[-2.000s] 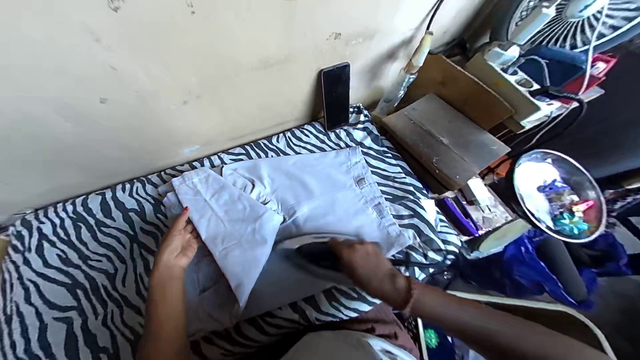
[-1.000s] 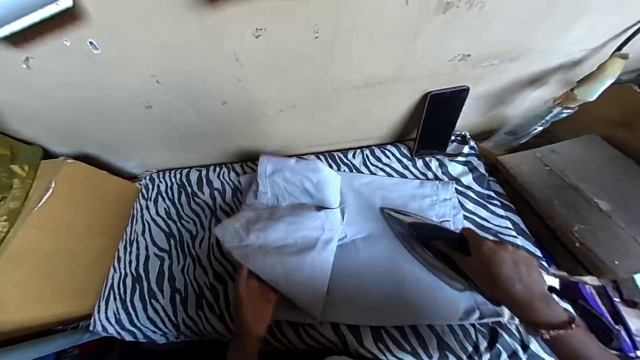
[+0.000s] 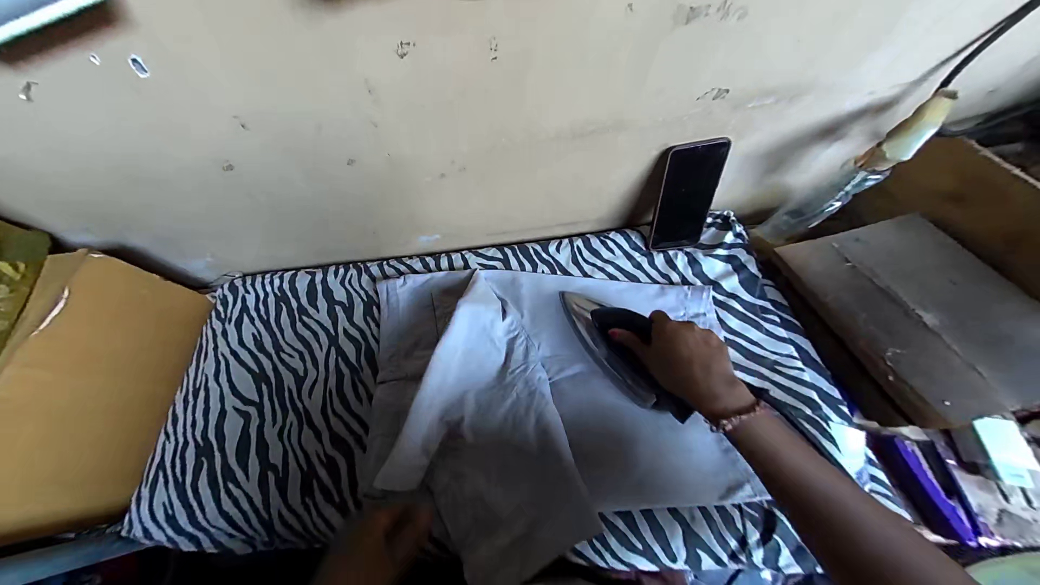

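Observation:
My right hand (image 3: 691,357) grips the black handle of a clothes iron (image 3: 605,345), whose metal soleplate rests on a light grey cloth garment (image 3: 642,455). The garment lies on a zebra-striped cloth (image 3: 268,406), with one part folded over in a raised, wrinkled flap (image 3: 487,374). Near the flap's lower left end is my left hand (image 3: 390,528), blurred and dark; whether its fingers touch the cloth is not clear.
A smartphone (image 3: 691,195) leans upright against the wall (image 3: 325,122). At the left stands a cardboard box (image 3: 97,382). On the right are a worn flat cardboard box (image 3: 910,317), a hanging cable with a wrapped end (image 3: 910,134) and a purple object (image 3: 926,487).
The folded flap has been shifted, uncovering more of the garment at the left. Since the oldest frame, the iron has moved from the garment's lower part toward its upper part. The view has swung left.

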